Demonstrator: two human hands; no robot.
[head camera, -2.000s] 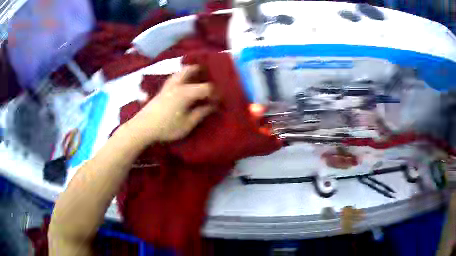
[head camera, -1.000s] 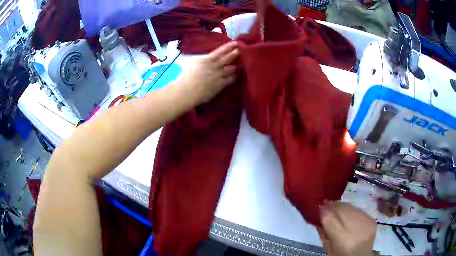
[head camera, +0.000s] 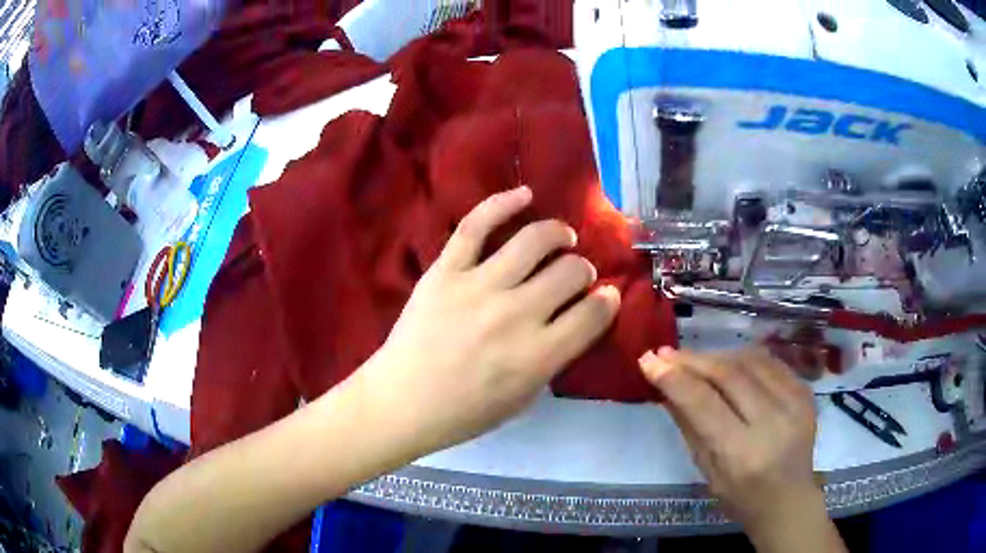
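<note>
The dark red garment lies spread on the white table, its right part at the needle area of the JACK machine. My left hand rests on the cloth with fingers spread, left of the needles. My right hand pinches the garment's lower right corner between thumb and finger, just below the needles. An orange light glows on the cloth by the needles. Red binding tape runs in from the right to the metal folder. The needle tips are too small to make out.
Black snips lie right of my right hand. At the left are scissors with yellow and orange loops, a small black rectangle, a grey fan-like box and a blue mat. A measuring strip edges the table front.
The garment has moved from hanging open left of the machine to lying at the needles. My left hand has moved right and down onto it. The view has shifted toward the machine.
</note>
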